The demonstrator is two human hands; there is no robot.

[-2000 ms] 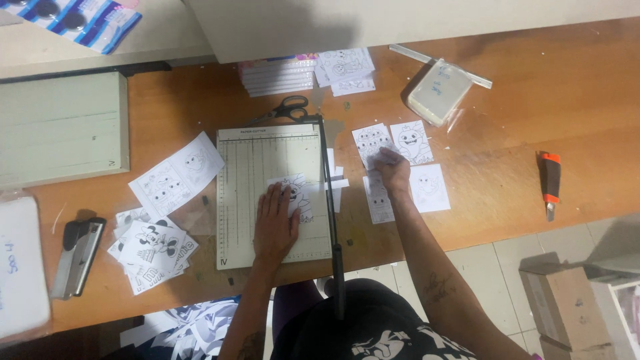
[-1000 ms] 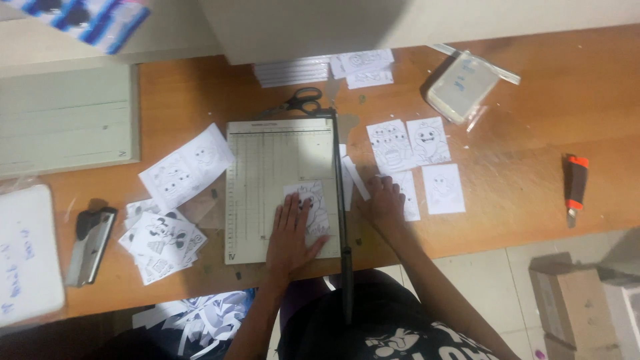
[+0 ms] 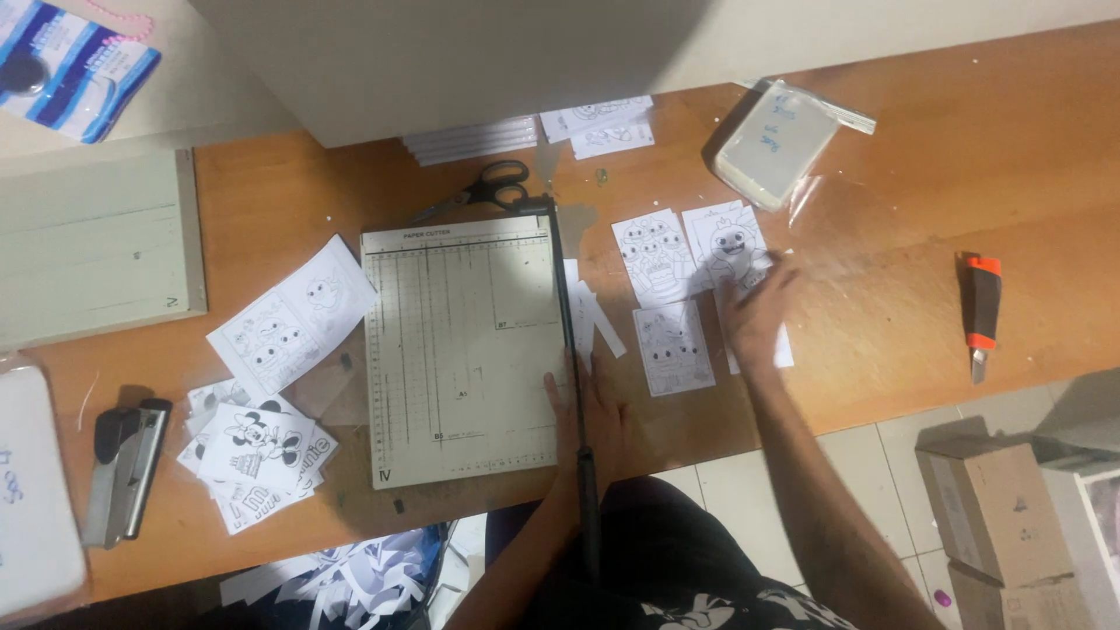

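A guillotine paper cutter (image 3: 464,359) lies on the wooden table, its blade arm (image 3: 573,350) down along the right edge. My left hand (image 3: 595,416) is at the lower part of that edge, partly behind the blade arm; whether it holds anything is hidden. Paper strips (image 3: 591,319) lie just above it. My right hand (image 3: 757,306) rests over the right-hand printed cards, touching the upper one (image 3: 724,229) and covering part of the lower one (image 3: 783,346). To their left are a card with several small figures (image 3: 652,258) and another card below it (image 3: 674,350).
Black scissors (image 3: 499,184) lie behind the cutter. Left are an uncut printed sheet (image 3: 293,315), a card pile (image 3: 258,446), a stapler (image 3: 127,472) and a second cutter board (image 3: 96,254). Right are a plastic-wrapped pack (image 3: 779,144) and a utility knife (image 3: 982,315). Paper offcuts (image 3: 367,577) sit below the table edge.
My left hand has moved right, off the cutter board, and the card under it there is gone from the board. My right hand has moved from beside the blade to the right-hand cards.
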